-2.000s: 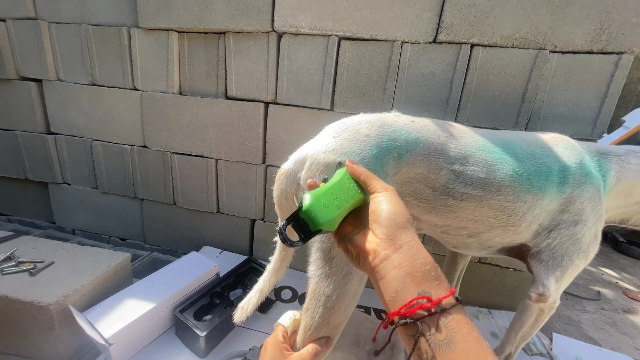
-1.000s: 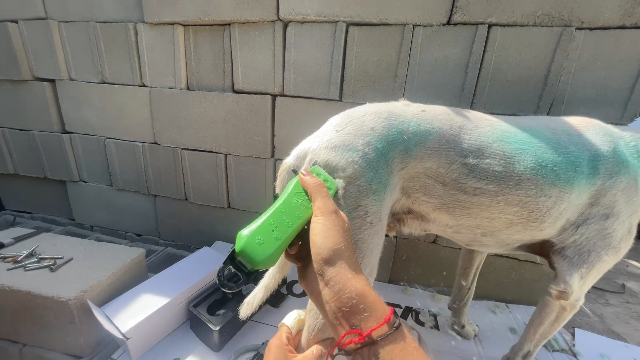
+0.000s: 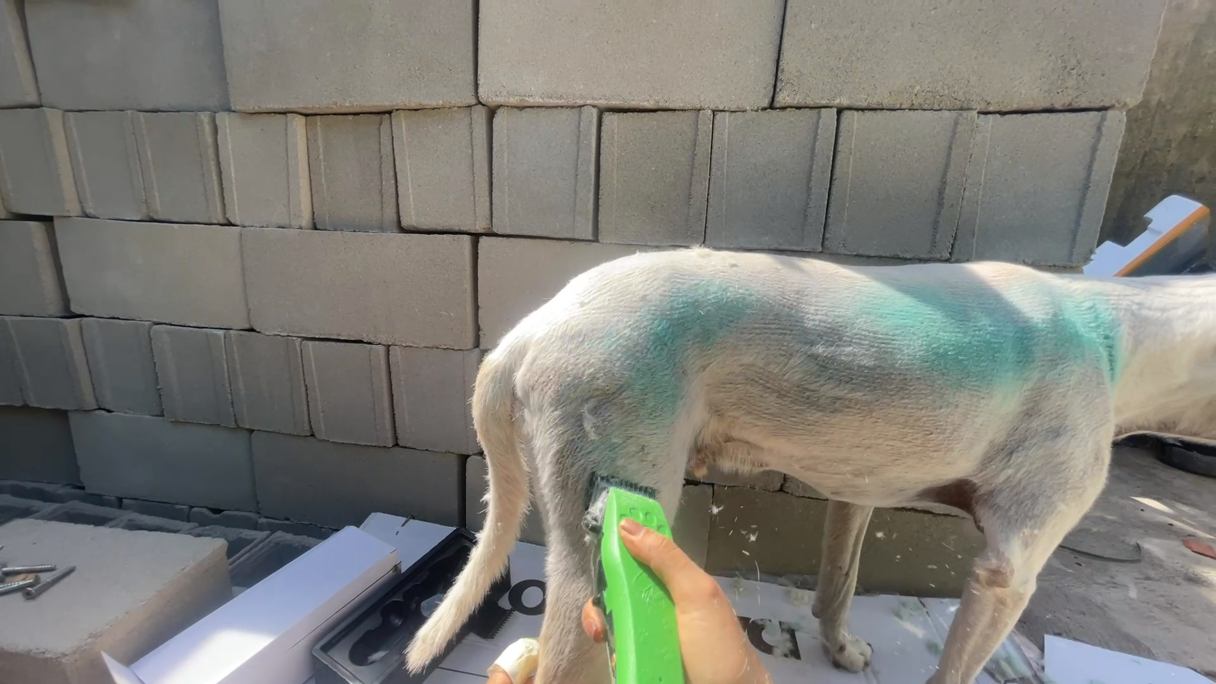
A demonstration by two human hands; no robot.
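Note:
A white dog with teal-green tinted patches on its back and hip stands side-on, its head out of frame at right. My right hand is closed round green electric hair clippers, whose dark comb end touches the dog's upper hind leg. Clipped hair clings beside the blade, and bits of hair float near the belly. At the bottom edge my left hand shows only partly, with a whitish wrap on one finger, close against the lower hind leg. The dog's tail hangs to the left.
Behind the dog rises a wall of stacked concrete blocks. Lower left are a block with metal bolts, a white box and a black plastic tray. Printed white sheeting lies under the dog, strewn with hair.
The clippers have moved from the rump down to the upper hind leg and now point blade-up, held from below. The view has shifted, showing less of my left hand.

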